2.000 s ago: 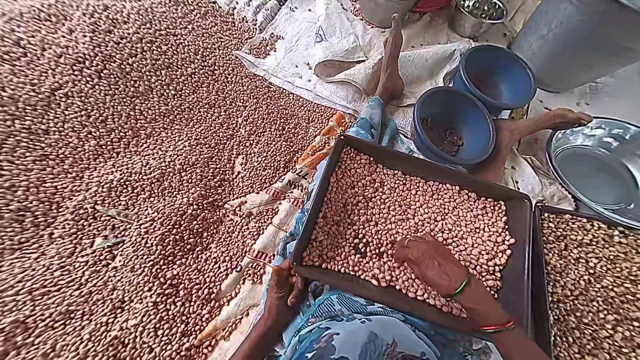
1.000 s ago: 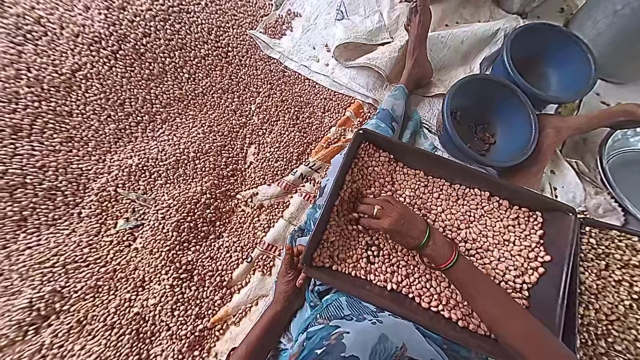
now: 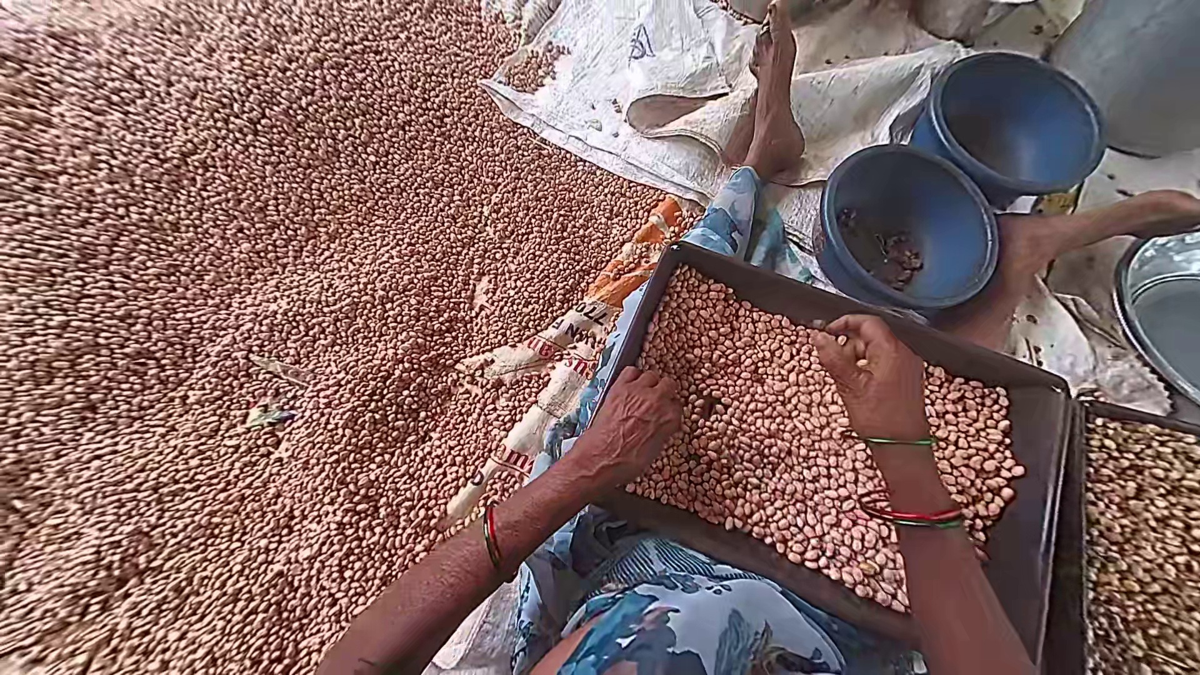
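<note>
A dark rectangular tray (image 3: pixel 1027 487) full of pinkish-brown nuts or seeds (image 3: pixel 750 422) rests tilted over my lap. My left hand (image 3: pixel 637 422) lies at the tray's left wall, its curled fingers touching the nuts just inside; whether it holds any is hidden. My right hand (image 3: pixel 867 361) is raised over the far part of the tray, thumb and fingertips pinched together near the far wall. Something tiny may be between those fingertips, but it is too small to tell. Small dark bits lie among the nuts left of centre.
A great heap of similar nuts (image 3: pixel 281 234) spreads on the left. Beyond the tray stand a blue bowl (image 3: pixel 909 225) with dark scraps and a second blue bowl (image 3: pixel 1017 122). A second filled tray (image 3: pixel 1139 525), a metal basin (image 3: pixel 1162 309), white sacking (image 3: pixel 609 103) and bare feet (image 3: pixel 776 141) surround it.
My left hand has moved from the tray's near left corner up to its left wall, over the nuts. My right hand has left the nuts at the left and moved right, toward the far wall.
</note>
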